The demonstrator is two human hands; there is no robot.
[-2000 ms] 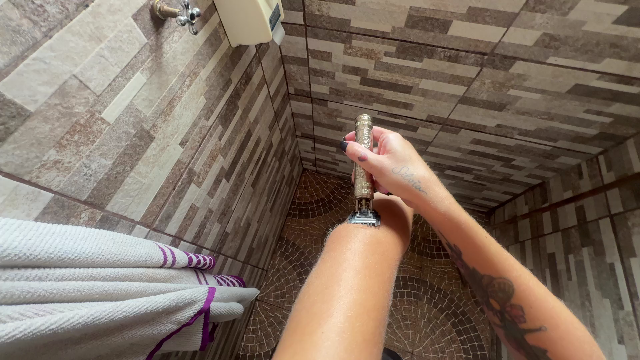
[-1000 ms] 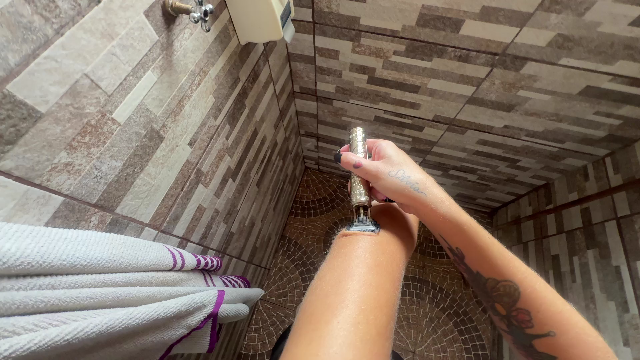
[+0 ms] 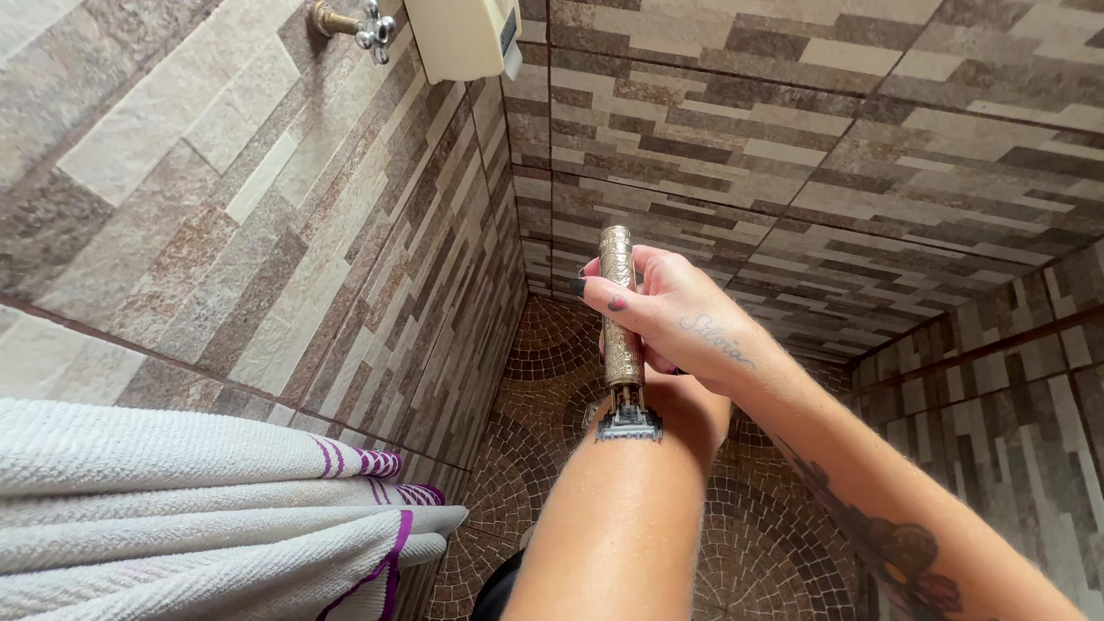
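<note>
My right hand (image 3: 681,315) is closed around the ornate gold-coloured body of a hair trimmer (image 3: 623,345). Its thumb, with a dark nail, lies across the body, while the other fingers are partly hidden behind it. The trimmer points down, and its toothed metal blade head rests against the skin of a bare limb (image 3: 617,526), which looks like my raised leg near the knee. Tattoos mark the back of the hand and the forearm. My left hand is out of view.
White towels with purple trim (image 3: 198,517) hang at the lower left. A metal valve handle (image 3: 375,33) and a cream wall unit (image 3: 461,39) are at the upper left. Tiled walls (image 3: 707,164) surround a brown mosaic floor (image 3: 768,526). Something black (image 3: 498,591) shows beside the limb.
The trimmer's blade head has moved a short way along the limb toward me, with my right hand still around the body. The view has shifted slightly.
</note>
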